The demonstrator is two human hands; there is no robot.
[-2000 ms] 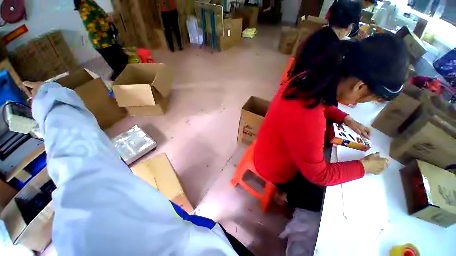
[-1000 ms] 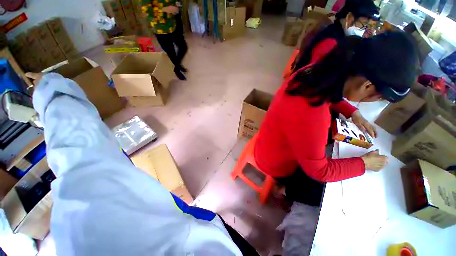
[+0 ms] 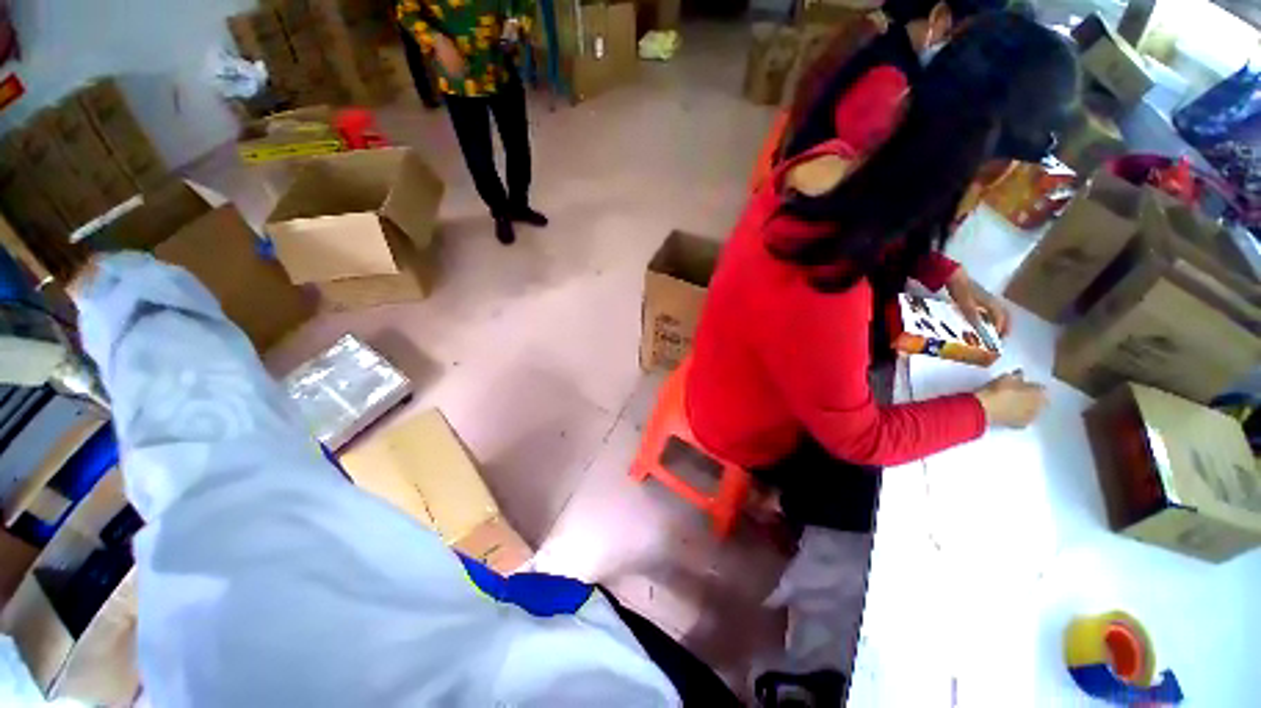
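Note:
My left arm in a pale grey-blue sleeve reaches to the far left. My left hand [image 3: 86,271] is small and blurred there, mostly hidden by the cuff. It is beside a light-coloured device [image 3: 31,362] and a shelf-like stack at the left edge. Whether it grips anything cannot be told. My right hand is out of the picture. A tape dispenser with yellow-orange tape [image 3: 1110,647] and a blue part lies on the white table [image 3: 968,581] at the lower right.
A person in red [image 3: 788,346] sits on an orange stool [image 3: 692,463], hands at a printed product box [image 3: 947,329]. Another person sits beyond. A person in a patterned top [image 3: 470,49] stands behind. Open cartons [image 3: 346,228] and a flat silvery object [image 3: 346,394] are on the floor.
The view has shifted, bringing more of the tape dispenser into the picture. The person in the patterned top has walked in from the left and now faces this way. My left arm stays stretched out left.

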